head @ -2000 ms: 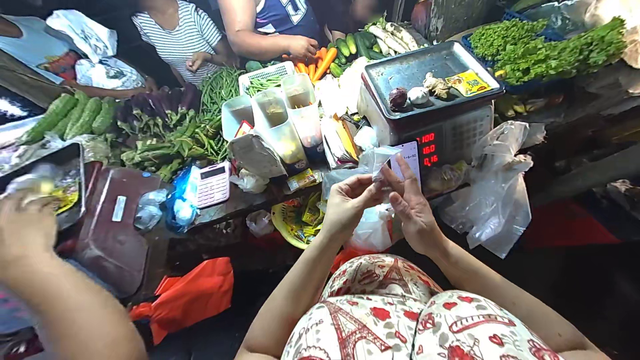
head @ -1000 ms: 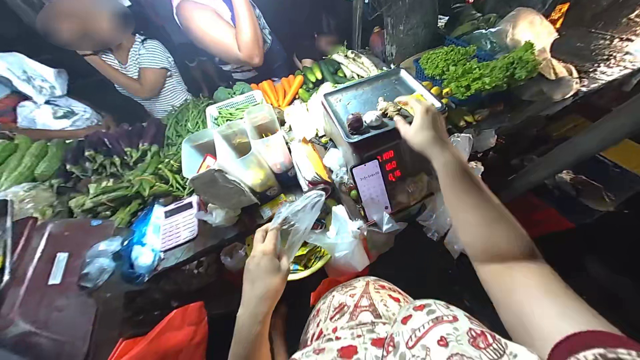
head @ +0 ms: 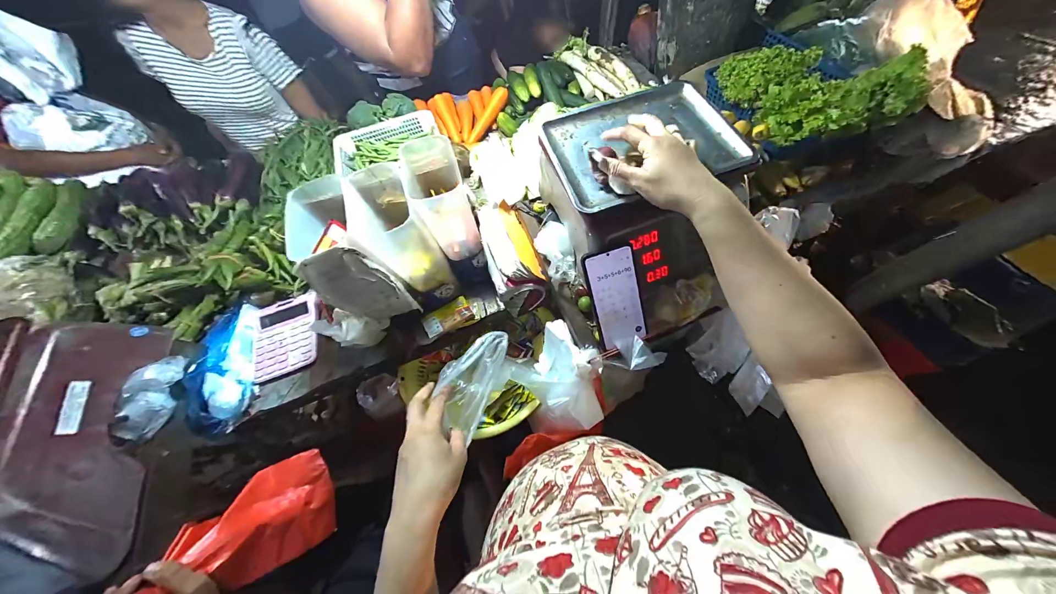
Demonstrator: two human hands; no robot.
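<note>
My left hand holds a small clear plastic bag above a yellow basin with packets in it. On the metal pan of the digital scale, my right hand has its fingers around an onion or garlic bulb; the fingers partly hide what they touch. Red digits light the front of the scale. A smartphone with a calculator on its screen leans against that front.
Clear plastic containers, carrots, cucumbers and leafy greens surround the scale. A pink calculator lies left. Below it, another person's hand is beside a red bag. More people stand across the stall.
Both my hands were together two seconds ago; my right hand has since reached onto the scale pan. The yellow packet seen there earlier is no longer visible. My left hand keeps the clear bag.
</note>
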